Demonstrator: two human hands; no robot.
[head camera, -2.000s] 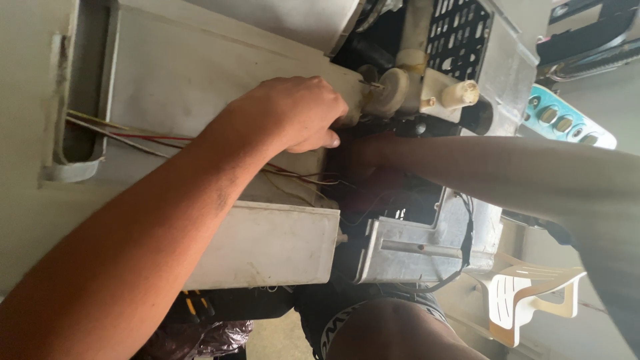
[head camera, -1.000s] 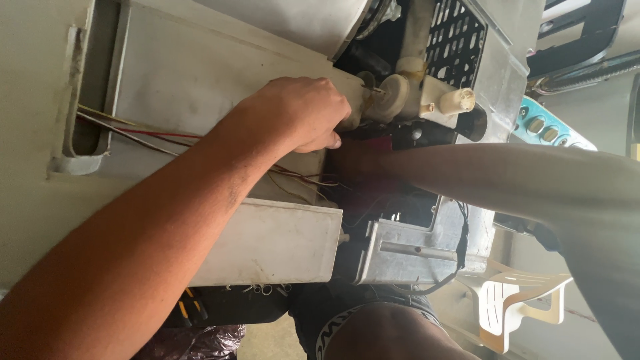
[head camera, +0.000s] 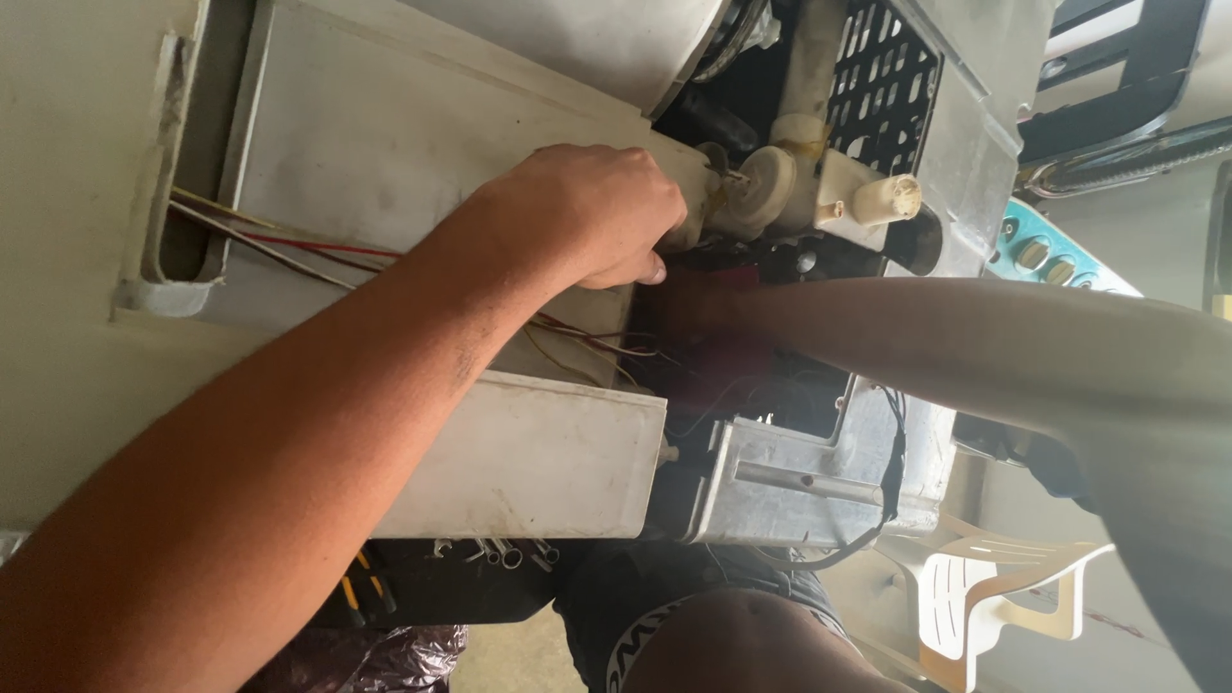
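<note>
My left hand (head camera: 611, 217) lies against the end of a white plastic panel (head camera: 385, 125) on an opened appliance housing. Its fingers are curled, the thumb points down, and the fingertips are hidden, so a grip cannot be confirmed. From the right, my right hand (head camera: 698, 303) reaches into the dark cavity beside the panel's end; shadow hides its fingers and anything in them. Thin red, white and yellow wires (head camera: 308, 245) run behind my left forearm to the cavity. Just right of my left hand is a round white plastic fitting (head camera: 765, 188) with a stub pipe (head camera: 887, 199).
A metal bracket (head camera: 799, 481) with a black cable (head camera: 895, 462) sits below the cavity; a black perforated grille (head camera: 881, 82) is above. Wrenches (head camera: 505, 553) lie on a dark surface under the housing. A leg (head camera: 751, 645) and a white plastic chair (head camera: 991, 587) are lower right.
</note>
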